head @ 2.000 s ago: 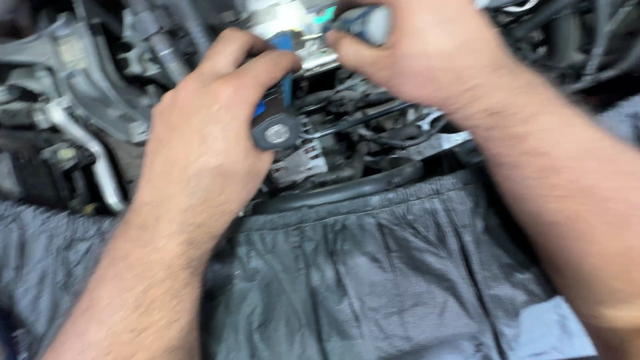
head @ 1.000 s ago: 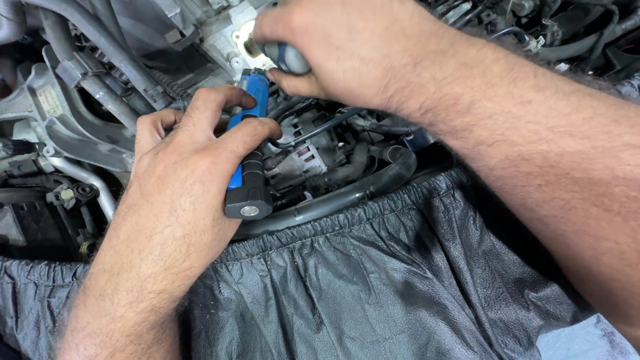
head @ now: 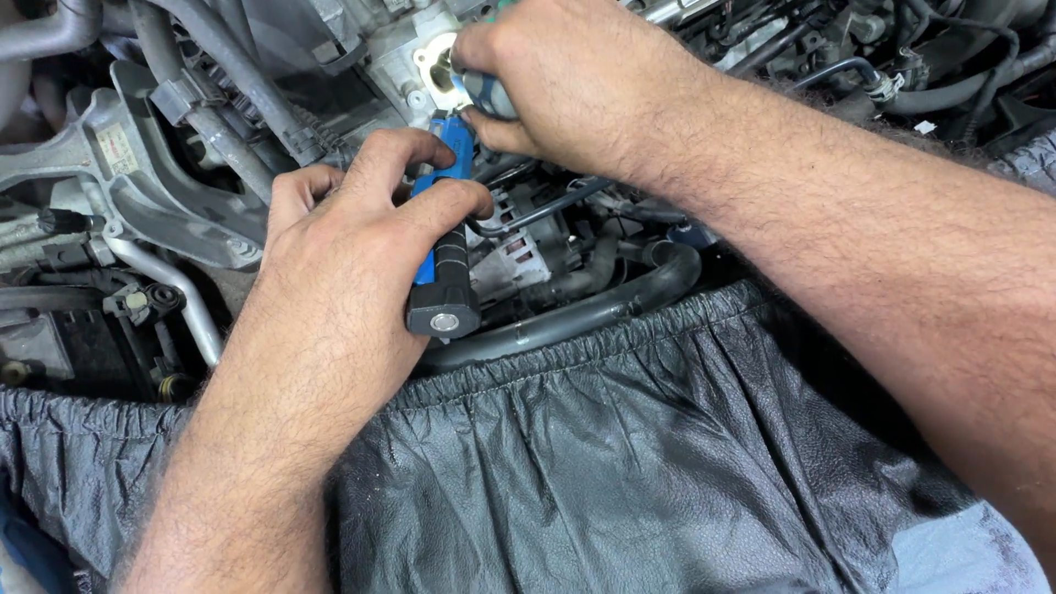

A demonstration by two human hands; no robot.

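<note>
My left hand [head: 355, 223] grips a blue and black work light [head: 450, 239], its black end with a round metal button toward me. The far end of the light reaches a brightly lit round metal port with a flange [head: 436, 71] on the engine. My right hand [head: 577, 82] is closed around a grey-blue rounded object [head: 488, 94], perhaps a tool handle, just right of that port. A small green part shows above the fingers of this hand. What the object touches beyond my fingers is hidden.
A black leather-like fender cover [head: 577, 462] drapes the near edge. Behind it runs a thick black hose [head: 577, 322]. An aluminium bracket [head: 124, 157] and pipes [head: 223, 140] lie at left; more hoses [head: 949, 99] are at right. A light blue cloth [head: 973, 549] is at lower right.
The view has shifted since the blurred first frame. Both hands keep hold of their things, and the right hand has come beside the lit port, where it stays over the last second.
</note>
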